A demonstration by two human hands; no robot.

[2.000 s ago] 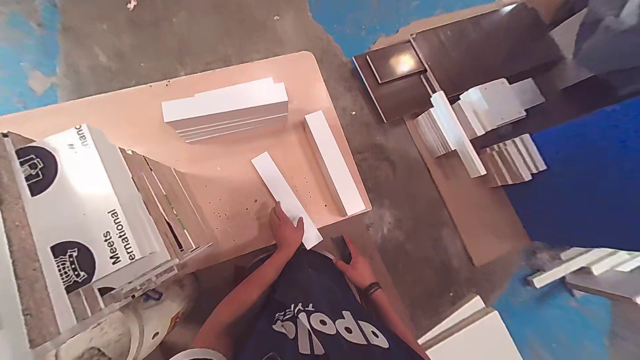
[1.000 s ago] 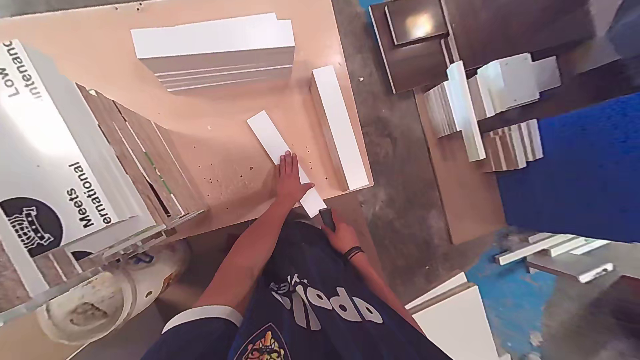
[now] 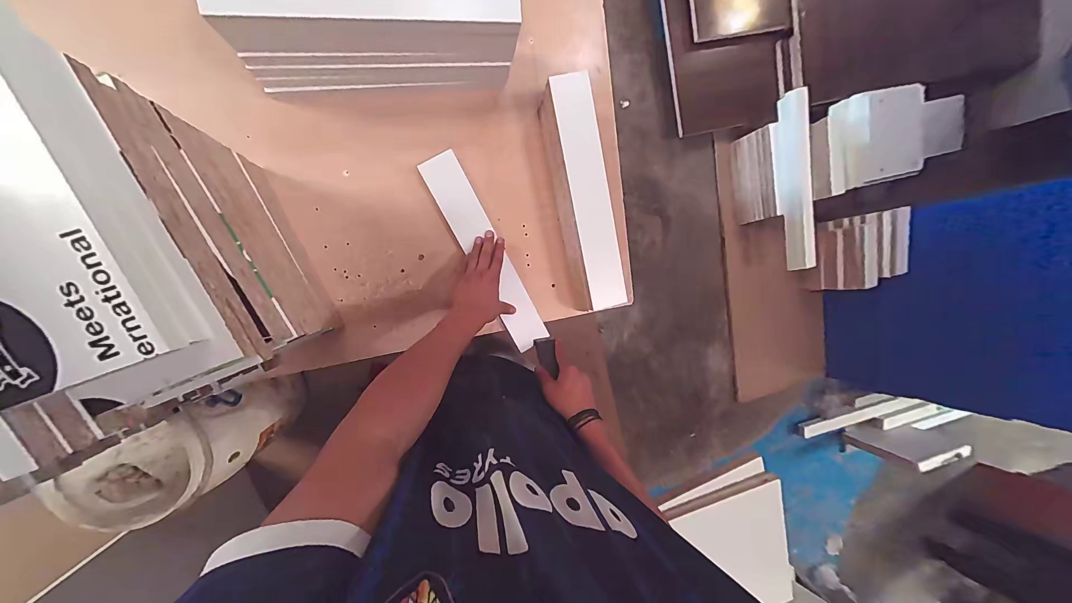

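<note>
A narrow white board strip [image 3: 452,197] lies at a slant on the tan worktable, its near end reaching past the table's front edge. My left hand [image 3: 481,280] lies on the strip, fingers flat on its white face and thumb at its right side. My right hand [image 3: 565,385] is closed around a dark block-like tool [image 3: 546,356], which meets the strip's near end; its exact kind cannot be told. To the right of the strip, a stack of white-topped strips [image 3: 590,193] runs along the table's right edge.
A larger stack of white boards [image 3: 377,50] lies at the table's far side. Piled boards with printed sheeting [image 3: 126,251] fill the left. A white bucket [image 3: 134,477] stands below them. More board pieces [image 3: 879,134] sit on the right, and white panels [image 3: 737,536] lean at lower right.
My right hand has brought the dark tool from beside the strip to its near end. My left hand remains on the strip. The view has moved closer to the table.
</note>
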